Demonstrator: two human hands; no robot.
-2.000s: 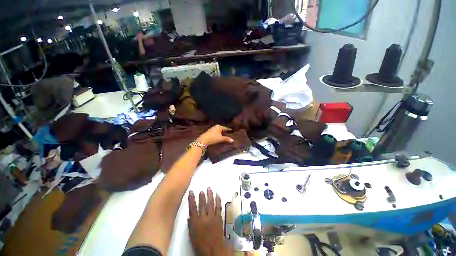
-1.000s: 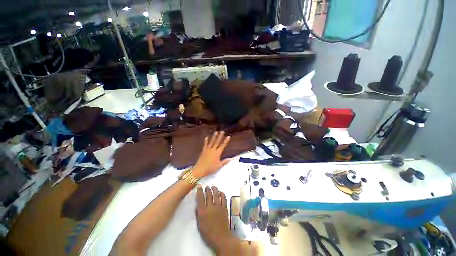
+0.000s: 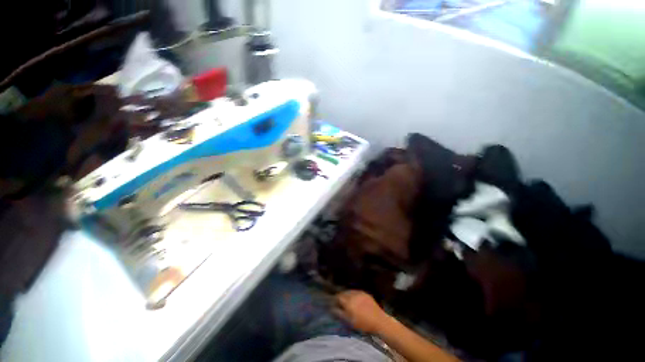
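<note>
My right hand (image 3: 359, 311) is low in the picture beside my lap, at the near edge of a heap of brown and black cloth (image 3: 382, 208). It is blurred, and its fingertips are hard to make out, so I cannot tell whether they grip anything. My left hand is not in view. Black-handled shears (image 3: 244, 212) lie on the bed of the white and blue sewing machine (image 3: 205, 148).
Small tools with green and yellow parts (image 3: 329, 148) lie at the table's right end. Brown cloth (image 3: 35, 155) is heaped on the left, near a red box (image 3: 210, 83). White pieces (image 3: 484, 215) lie on the right heap. A pale wall (image 3: 452, 92) stands behind.
The view has swung right, from the table's cloth to the floor-side heap. My right hand has left the table beside the needle area and is now by my lap. My left hand has gone out of view.
</note>
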